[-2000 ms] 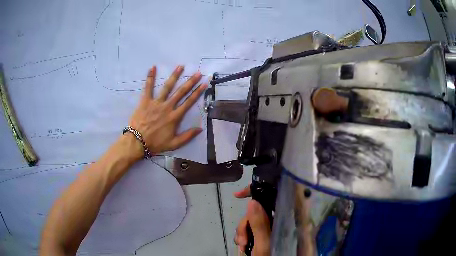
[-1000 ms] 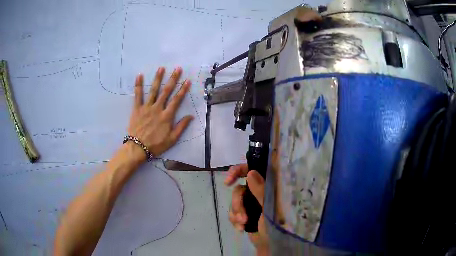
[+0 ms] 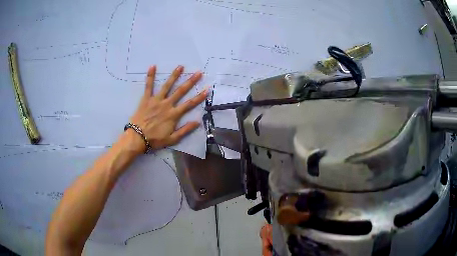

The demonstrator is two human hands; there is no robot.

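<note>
The straight knife cutting machine (image 3: 346, 145) fills the right side, its silver motor head uppermost. Its base plate (image 3: 210, 182) lies at the cut line, partly under the marker edge. The upright blade guard (image 3: 209, 117) stands just right of my left fingertips. My left hand (image 3: 168, 110) lies flat on the paper marker (image 3: 165, 30), fingers spread, holding nothing. My right hand (image 3: 266, 240) shows only as a small strip of fingers below the machine's head; its hold is hidden.
A long curved yellowish weight (image 3: 22, 95) lies on the marker at the left. A block weight (image 3: 346, 57) lies behind the machine, with the black power cable (image 3: 351, 65) looping over it. A rounded cut bundle (image 3: 135, 205) lies below my left wrist.
The machine has turned and its head has swung, showing its silver top instead of the blue side. More of the base plate shows. My right hand is now mostly hidden. My left hand stays flat.
</note>
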